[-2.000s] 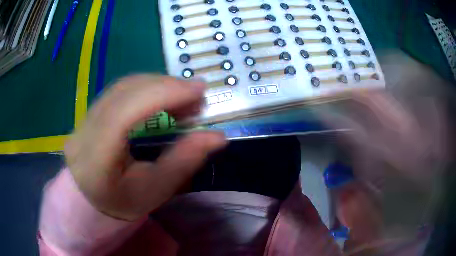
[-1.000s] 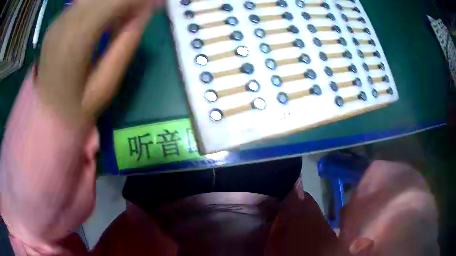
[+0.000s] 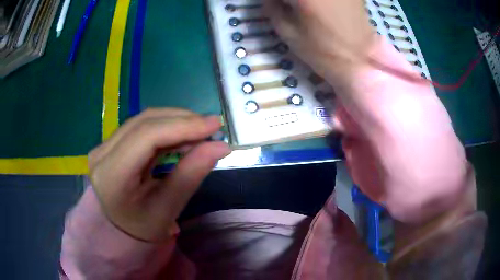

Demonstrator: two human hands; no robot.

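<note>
A white foam tray lies on the green mat, with rows of tan dumbbell-shaped slots and round discs at their ends. My left hand is beside the tray's near left corner and pinches a small dark round speaker unit between thumb and index finger. My right hand is over the middle of the tray, blurred; its fingertips run toward the top edge, and I cannot tell if it holds anything. The pink right sleeve covers the tray's right part.
A red wire runs at the right. A blue pen and a white pen lie at the upper left beside stacked sheets. Yellow tape and blue tape cross the mat. A dotted white strip is far right.
My left hand has come down from the upper left to the tray's near left corner. My right hand has moved from the lower right up over the tray. The red wire has come into view.
</note>
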